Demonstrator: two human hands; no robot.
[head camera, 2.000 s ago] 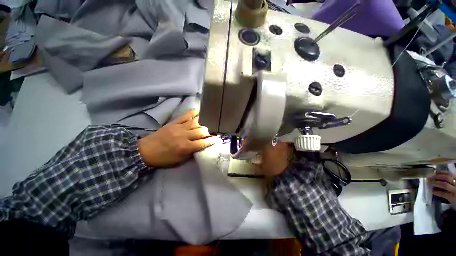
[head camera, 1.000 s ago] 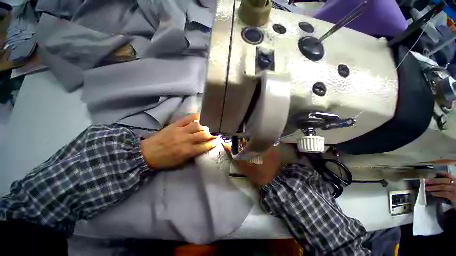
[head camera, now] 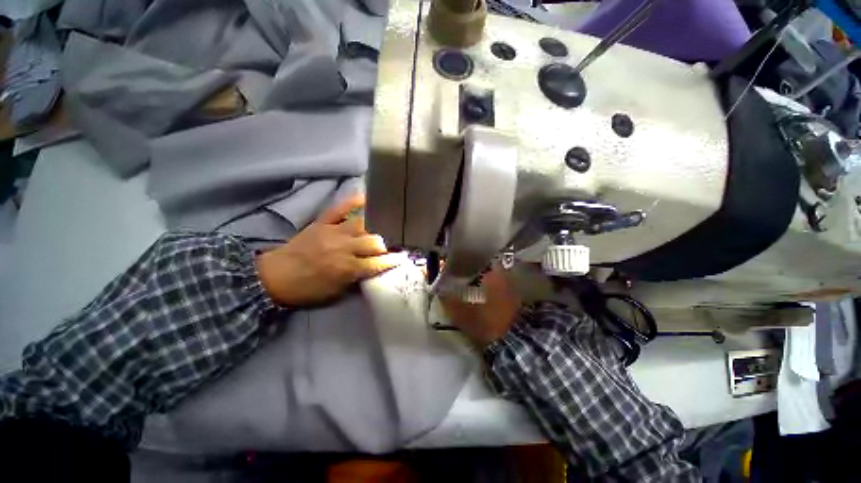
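Note:
A grey cloth panel (head camera: 378, 368) lies flat under the cream sewing machine head (head camera: 557, 123) and reaches the table's front edge. My left hand (head camera: 323, 255) lies on the cloth just left of the needle area (head camera: 420, 264), fingers together, pressing it down. My right hand (head camera: 483, 304) is right of the needle, low beside the machine head. Its fingertips are partly hidden by the head and thread guard, so its hold on the cloth cannot be told. Bright lamp light washes out the cloth at the needle.
Grey cut pieces (head camera: 255, 151) are heaped behind and left of my left hand. Black-handled scissors (head camera: 623, 321) lie right of my right hand under the arm. A white tension knob (head camera: 566, 259) sits on the head. White strips (head camera: 801, 377) hang at the far right; purple material (head camera: 670, 28) is behind.
My right hand has moved left towards the needle. My left hand stays in nearly the same place on the cloth. The other person's hand at the far right is no longer visible.

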